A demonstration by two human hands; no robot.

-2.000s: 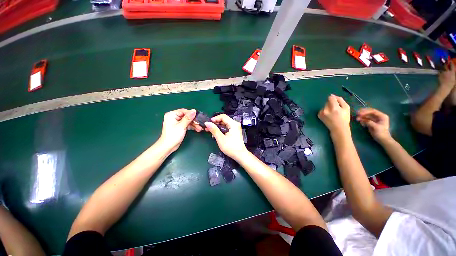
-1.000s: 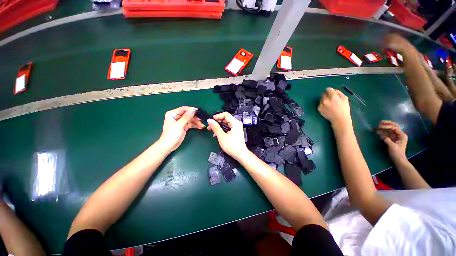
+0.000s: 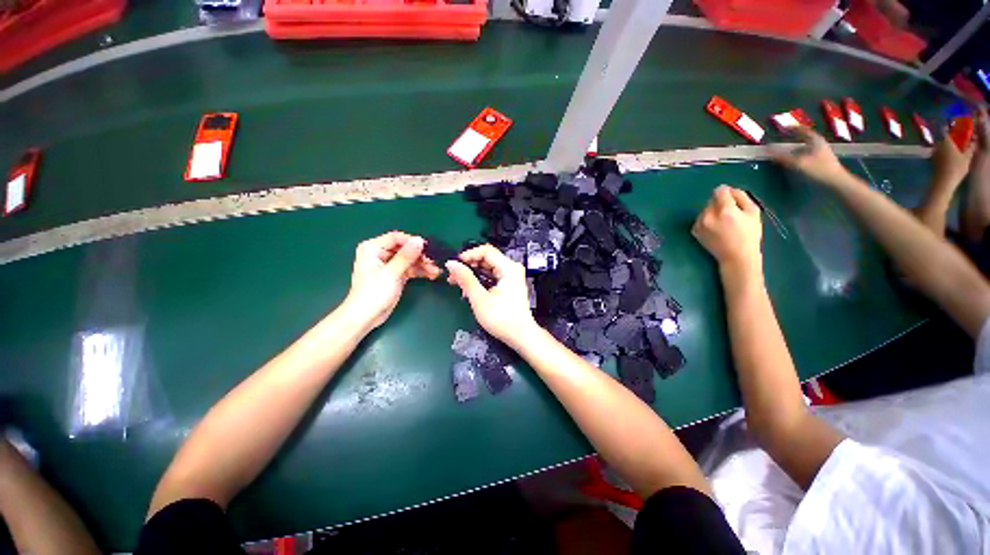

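Observation:
My left hand [image 3: 383, 278] and my right hand [image 3: 497, 291] are close together over the bench, left of the pile. Between their fingertips they hold a small black part [image 3: 439, 252], partly hidden by the fingers. The pile of black parts [image 3: 592, 271] lies just right of my right hand. A few loose greyish parts [image 3: 467, 377] lie on the bench at its near left edge.
Orange-red housings [image 3: 210, 147] are spaced along the green conveyor [image 3: 358, 98] behind a pale strip. A grey post [image 3: 608, 81] slants behind the pile. A person's arms [image 3: 749, 314] are at the right, another arm [image 3: 38, 499] at the lower left. Red trays [image 3: 375, 20] are beyond.
The housings on the conveyor have shifted left. My hands stay in nearly the same place with the black part, which has turned slightly. The neighbour's far hand on the right has reached toward the conveyor.

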